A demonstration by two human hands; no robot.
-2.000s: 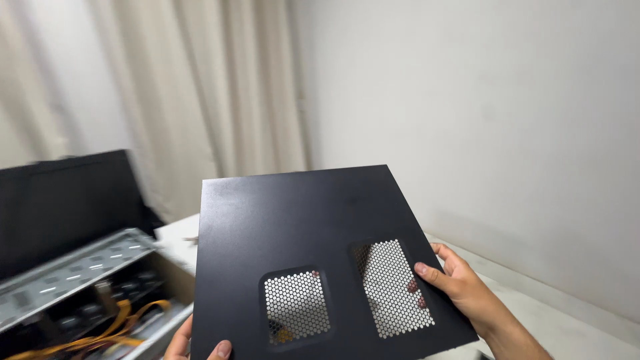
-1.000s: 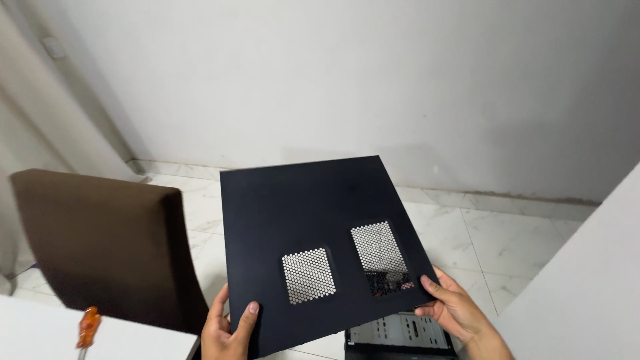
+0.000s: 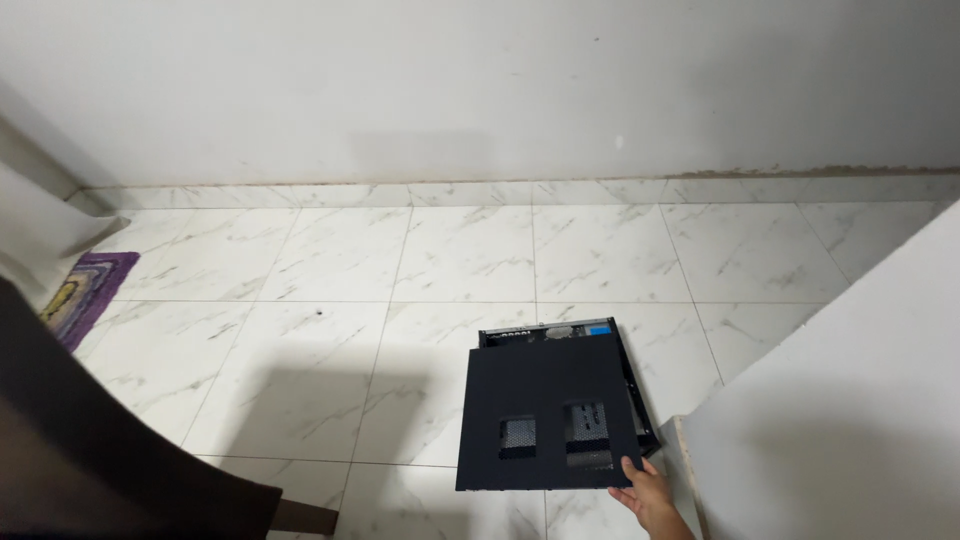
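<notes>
My right hand (image 3: 646,491) grips the lower right corner of a black computer side panel (image 3: 547,382), thumb on top and fingers at the edge. Two vents with honeycomb mesh show in the panel's lower half. Behind or beneath the panel is an open computer case (image 3: 559,330) on the floor; its top rim and right side show past the panel, with a blue patch near the upper right corner. Whether the panel touches the case is not clear. My left hand is out of the picture.
A dark chair (image 3: 135,450) fills the lower left, one leg reaching over the marble-look floor tiles (image 3: 322,255). A purple woven rug (image 3: 94,292) lies by a pale curtain (image 3: 37,217). At the right stands a white surface (image 3: 847,405), and a wall runs across the back.
The panel has moved from in front of me down to the case on the floor. My left hand, on the panel's left edge before, has left the view. The view has swung toward the floor.
</notes>
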